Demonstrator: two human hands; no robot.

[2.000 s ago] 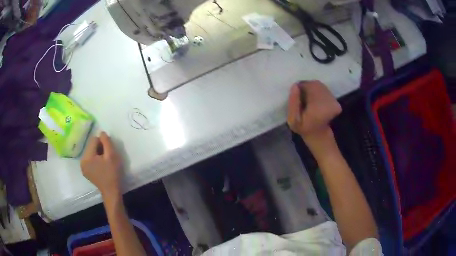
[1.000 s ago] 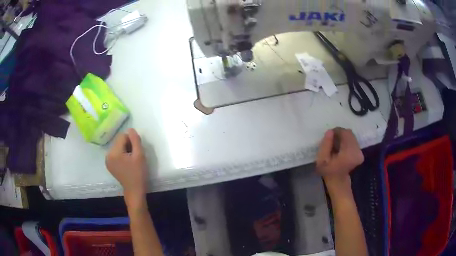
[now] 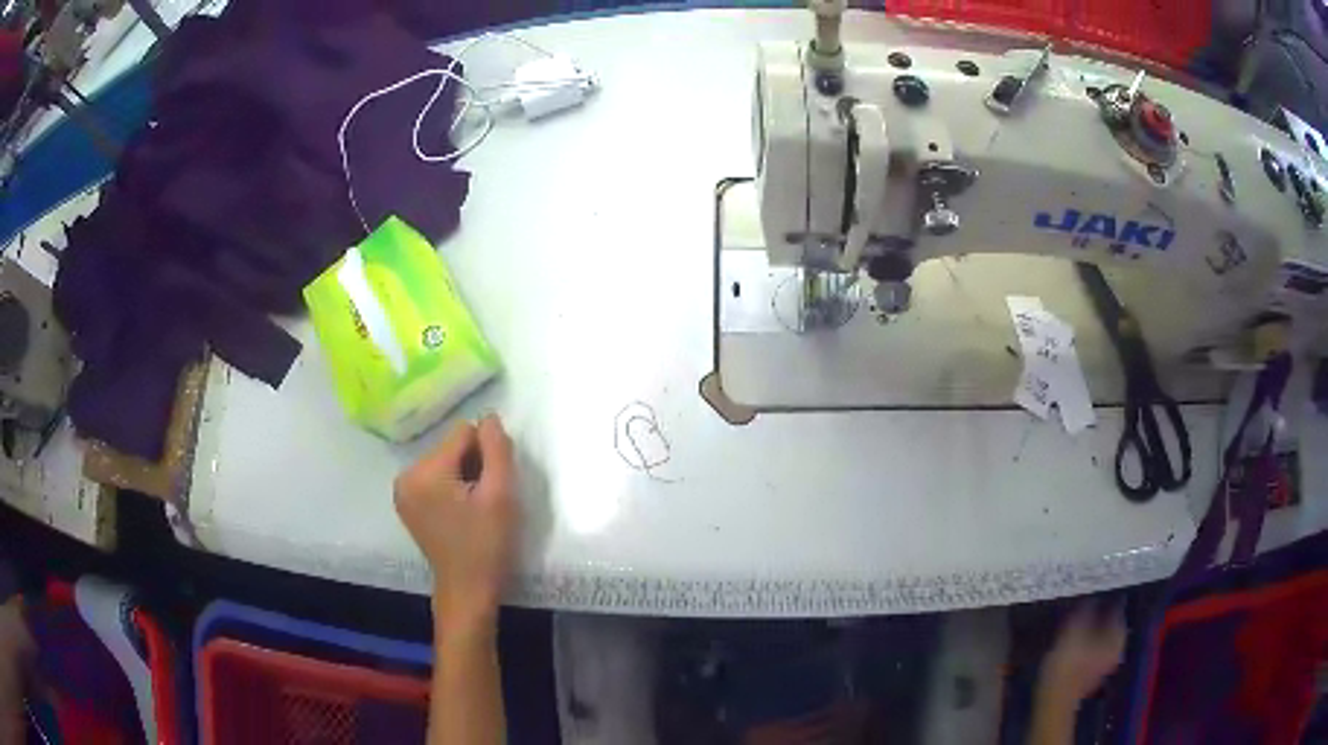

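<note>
My left hand (image 3: pixel 463 502) rests on the white tabletop, its fingers curled in a loose fist, just below a green-yellow tissue pack (image 3: pixel 401 332) with white tissue at its opening. No object shows in it. My right hand (image 3: pixel 1082 658) is blurred and lies below the table's front edge at the lower right; its fingers and any content cannot be made out. A thin loop of thread (image 3: pixel 641 437) lies on the tabletop to the right of my left hand. A tape scale (image 3: pixel 816 590) runs along the front edge.
A cream sewing machine (image 3: pixel 1020 175) stands at the right, with paper labels (image 3: pixel 1049 364) and black-handled scissors (image 3: pixel 1151 437) below its arm. Purple fabric (image 3: pixel 277 131) and a white cable with a plug (image 3: pixel 551 90) lie at left. Red baskets (image 3: pixel 313 699) stand below the table.
The view has swung left and up, showing more of the machine. My right hand has moved from the tabletop down below the front edge. My left hand stays curled by the tissue pack.
</note>
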